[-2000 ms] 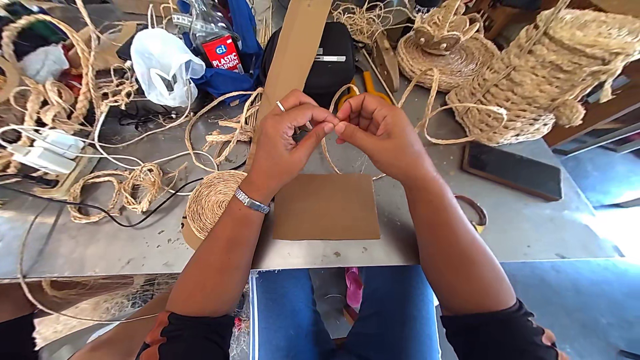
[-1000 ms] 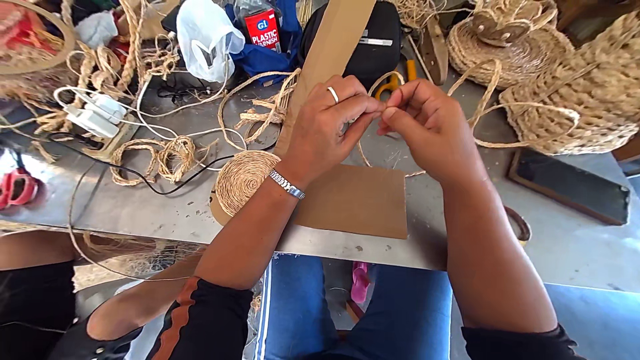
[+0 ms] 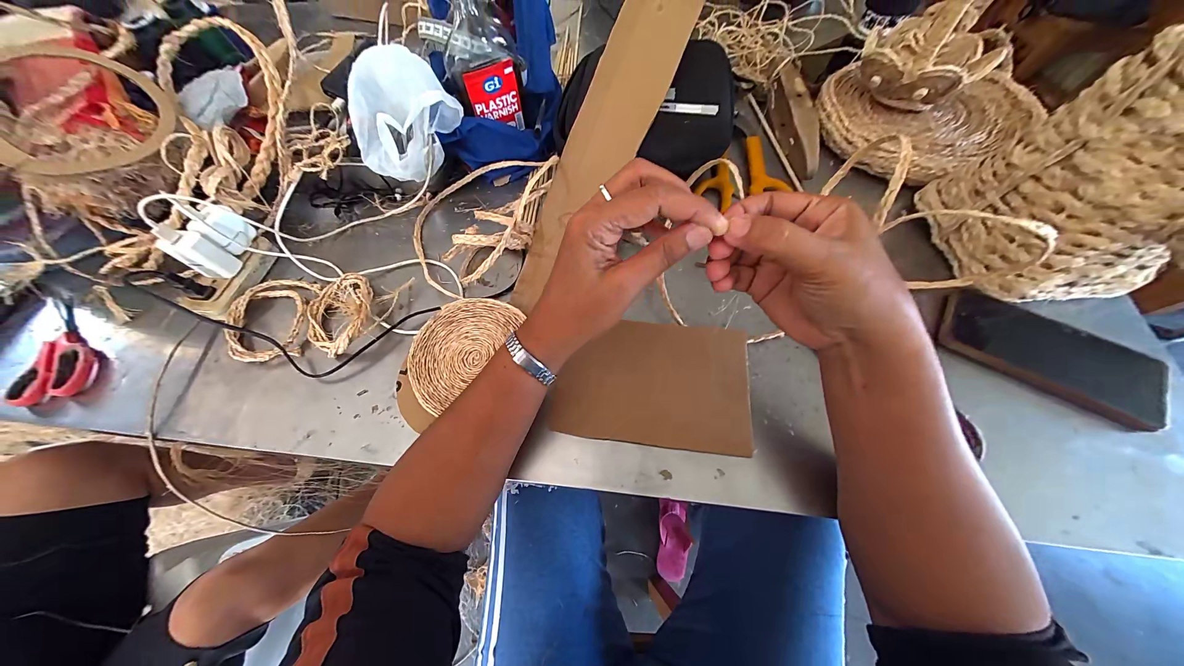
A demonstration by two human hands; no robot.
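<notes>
My left hand (image 3: pixel 629 240) and my right hand (image 3: pixel 795 259) meet fingertip to fingertip above the table, pinching a thin natural-fibre cord (image 3: pixel 668 301) whose end is hidden between the fingers. Cord loops run behind my right hand and off to its right (image 3: pixel 985 217). Below my hands lies a flat brown cardboard rectangle (image 3: pixel 657 393). Partly behind my left forearm, a coiled fibre disc (image 3: pixel 462 356) rests on a round piece of cardboard. A long cardboard strip (image 3: pixel 615 120) leans away behind my left hand.
Yellow-handled scissors (image 3: pixel 758 166), a black case (image 3: pixel 694 106) and a plastic varnish bottle (image 3: pixel 495 92) stand behind. Woven fibre pieces (image 3: pixel 1045 185) and a dark flat block (image 3: pixel 1054 356) are right. Left are white adapters (image 3: pixel 208 240), cables, red-handled scissors (image 3: pixel 60 365) and a seated person's arm (image 3: pixel 268 564).
The view has shifted left, bringing the red-handled scissors in. Both hands stay raised with their fingertips together; the fingers have shifted slightly around the cord.
</notes>
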